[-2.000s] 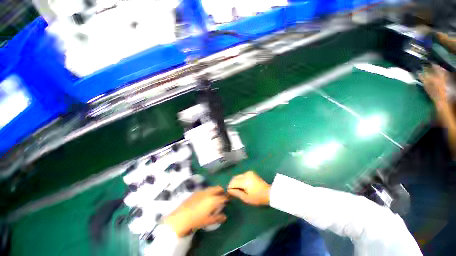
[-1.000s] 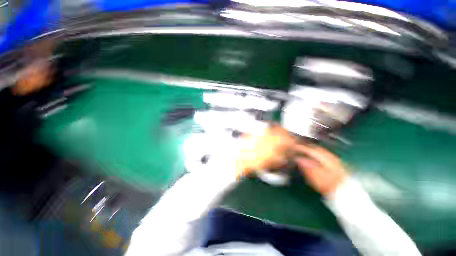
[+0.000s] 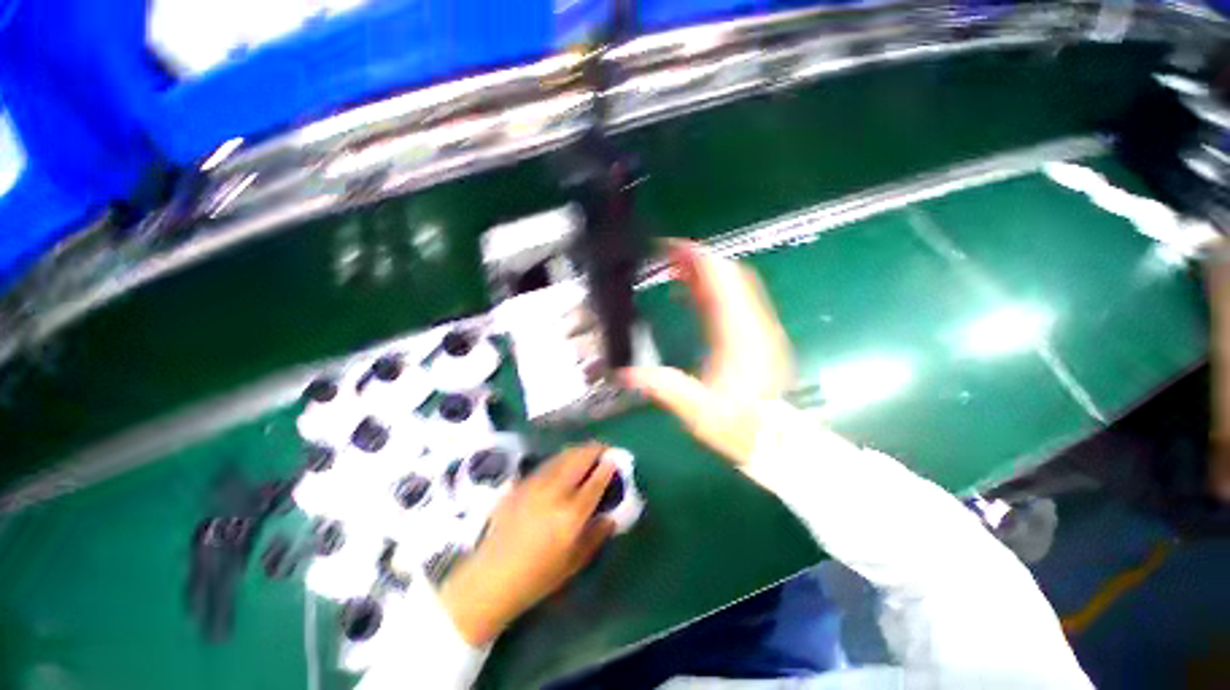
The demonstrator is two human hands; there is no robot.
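Note:
My left hand (image 3: pixel 540 532) holds a white housing (image 3: pixel 623 493) with a dark round centre on the green mat, fingers over its left side. My right hand (image 3: pixel 728 353) is blurred, its thumb and fingers apart at the right side of the black electric screwdriver (image 3: pixel 610 256). I cannot tell if it touches it. The screwdriver hangs upright in front of the light grey screw feeder (image 3: pixel 544 353). More white housings (image 3: pixel 368 434) stand in rows left of my left hand.
Black rings (image 3: pixel 223 546) lie in a loose pile left of the housings. Blue bins (image 3: pixel 337 68) and metal rails (image 3: pixel 445 128) run behind the bench. A pale strip (image 3: pixel 1120 202) lies at the far right. Part of another person's arm (image 3: pixel 1221 364) shows at the right edge.
My hands were together at the fingertips; they are now apart. My right hand has moved up to the screwdriver, and my left hand is on a housing. The view has swung left, then back right.

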